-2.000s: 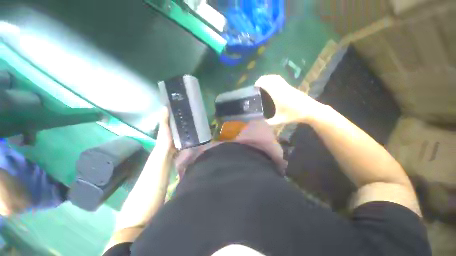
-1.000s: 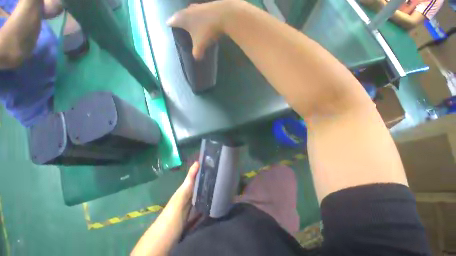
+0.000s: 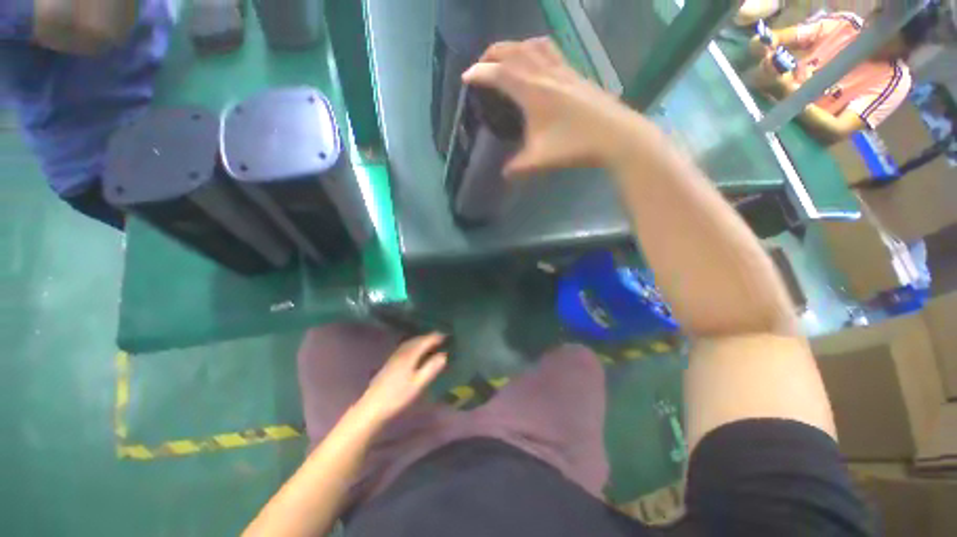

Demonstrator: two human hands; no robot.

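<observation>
A dark grey speaker housing (image 3: 483, 178) stands on the conveyor belt (image 3: 420, 226) near its end, slightly tilted in view. My right hand (image 3: 556, 105) spans its top, fingers on the far side and thumb on the near side. A second housing (image 3: 453, 42) stands just behind it, partly hidden by my hand. My left hand (image 3: 404, 380) is low, above my lap and below the bench edge. It holds no housing; a small dark shape lies by its fingertips, too unclear to name.
Two housings (image 3: 281, 134) stand side by side on the green side bench (image 3: 168, 315), with more behind. A person in blue is at the upper left; another sits at the upper right. A green upright (image 3: 682, 47) rises beyond the belt. A blue tub (image 3: 603, 299) and cartons (image 3: 876, 378) are right.
The housing that was in my left hand has left it, and two housings now show on the belt instead of one. My right hand is over the nearer one. The view has shifted.
</observation>
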